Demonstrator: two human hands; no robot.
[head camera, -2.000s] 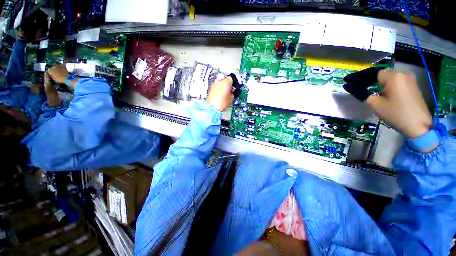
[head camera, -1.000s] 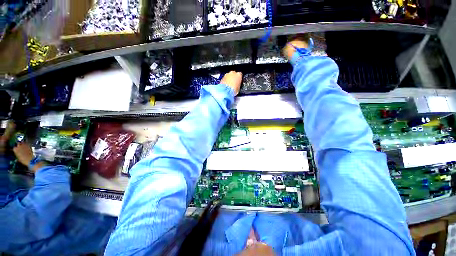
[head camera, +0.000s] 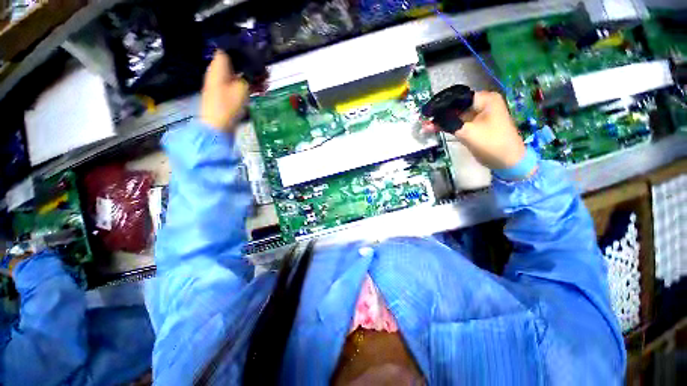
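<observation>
A green circuit board (head camera: 331, 196) lies on the rail line in front of me, with a long white bar (head camera: 354, 154) across its middle. A bulky white block (head camera: 361, 64) with a yellow strip (head camera: 373, 98) stands at its far edge. My left hand (head camera: 224, 87) is raised near the board's far left corner; it is blurred, with black finger covers, and whether it holds anything cannot be told. My right hand (head camera: 486, 128) is over the board's right edge, black-covered fingertips bent together; a small part between them cannot be made out clearly.
Another green board (head camera: 618, 136) lies at the right. A dark red bag (head camera: 120, 207) lies at the left, near another worker's sleeve (head camera: 49, 309). Component bins (head camera: 312, 26) stand behind the boards. A box of white parts (head camera: 624, 264) is low at the right. A blue cord (head camera: 474, 49) hangs at the right.
Both hands have come back from the bins: my right hand to the board's right side, my left hand to the far left corner. The view has tilted and shifted.
</observation>
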